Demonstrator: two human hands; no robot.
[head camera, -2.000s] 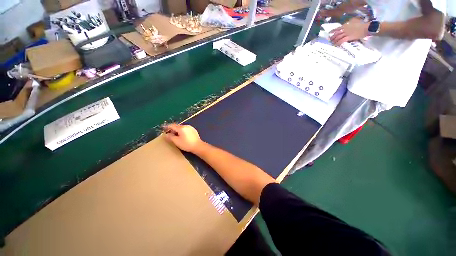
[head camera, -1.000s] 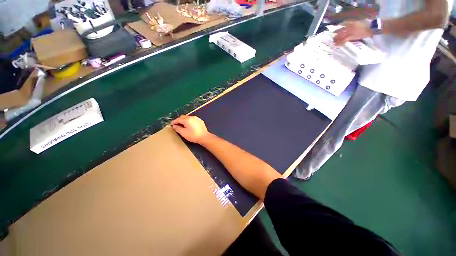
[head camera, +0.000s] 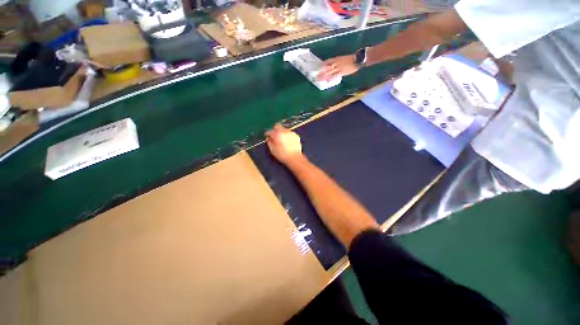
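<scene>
My right hand (head camera: 284, 145) rests at the belt-side edge of the black bench sheet (head camera: 362, 168), just beyond the corner of the tan cardboard cover (head camera: 172, 235). Its fingers look curled and point towards the belt; whether they pinch anything is hidden. My bare forearm lies across the black sheet from the lower right. My left hand is out of the picture. A slim white product box (head camera: 93, 148) lies on the green conveyor belt (head camera: 184, 120) at the left.
Another person's hand (head camera: 338, 67) touches a second white box (head camera: 306, 66) on the belt. White boxes (head camera: 432, 95) lie on the blue-grey sheet (head camera: 397, 120) at the right. Brown cartons (head camera: 114, 43) and loose parts stand beyond the belt. Green floor (head camera: 470, 254) shows at the lower right.
My right hand has moved from the cardboard's corner onto the black sheet's edge. The other person has leaned in and reached from the white stack to the box on the belt.
</scene>
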